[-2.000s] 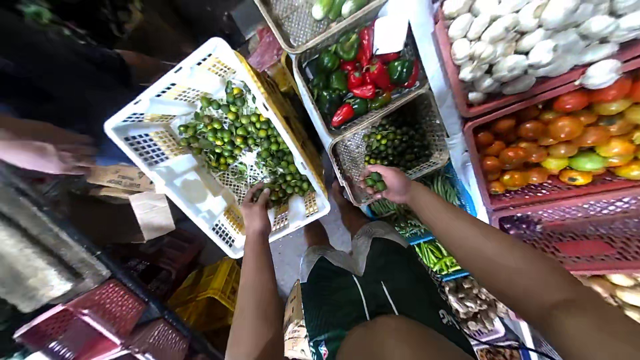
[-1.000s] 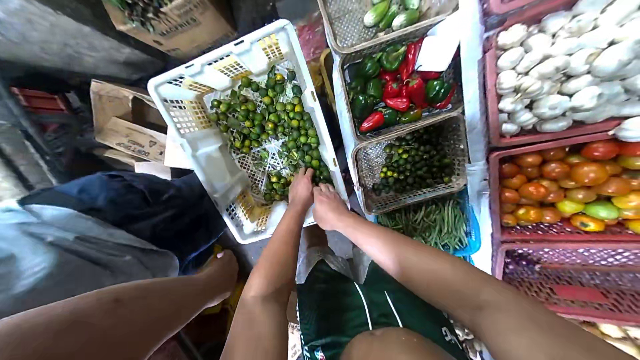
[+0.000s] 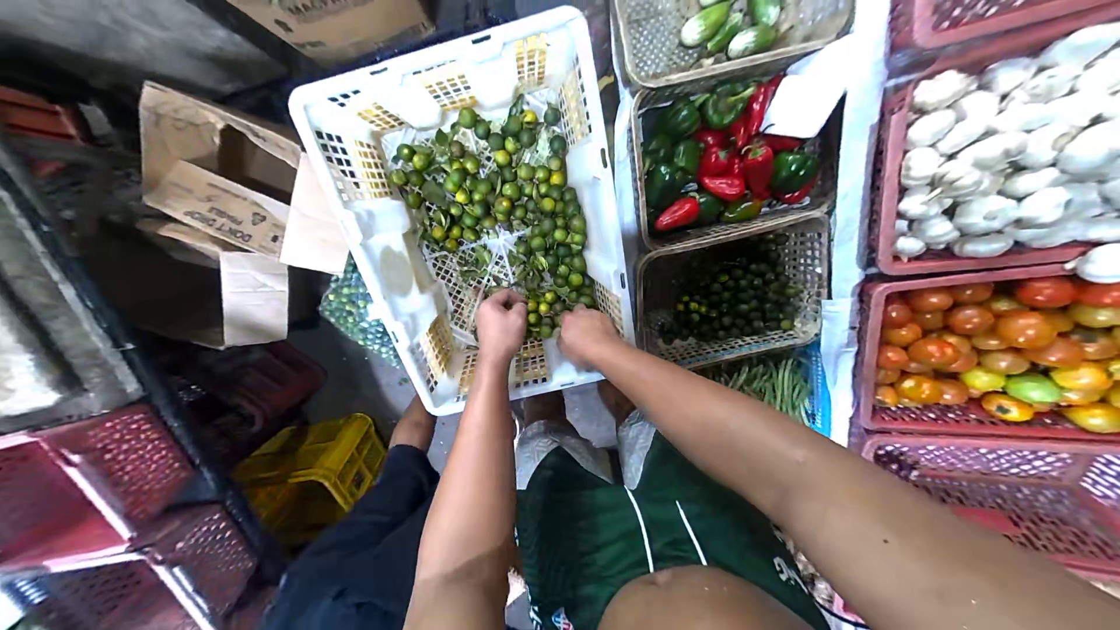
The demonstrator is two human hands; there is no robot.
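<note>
A white plastic crate (image 3: 398,271) holds many small green and yellowish citrus fruits (image 3: 503,188), some with leaves. My left hand (image 3: 501,325) is inside its near end, fingers curled at the edge of the fruits; whether it grips one is hidden. To its right, my right hand (image 3: 588,334) reaches down among the fruits by the near right corner, its fingertips hidden. Right of the crate, a smaller basket (image 3: 647,289) holds dark green small fruits (image 3: 735,293).
Baskets of red and green peppers (image 3: 726,171) and pale green eggplants (image 3: 731,26) stand at right, beside crates of garlic (image 3: 989,175) and tomatoes (image 3: 1024,332). Cardboard boxes (image 3: 227,192) and a yellow crate (image 3: 306,464) lie left. A person's dark-clothed leg (image 3: 359,542) is beside me.
My right hand has moved from the small basket, where it held green fruit, into the white crate. The hands were together one second ago and are now apart. The neighbouring person's limbs have shifted.
</note>
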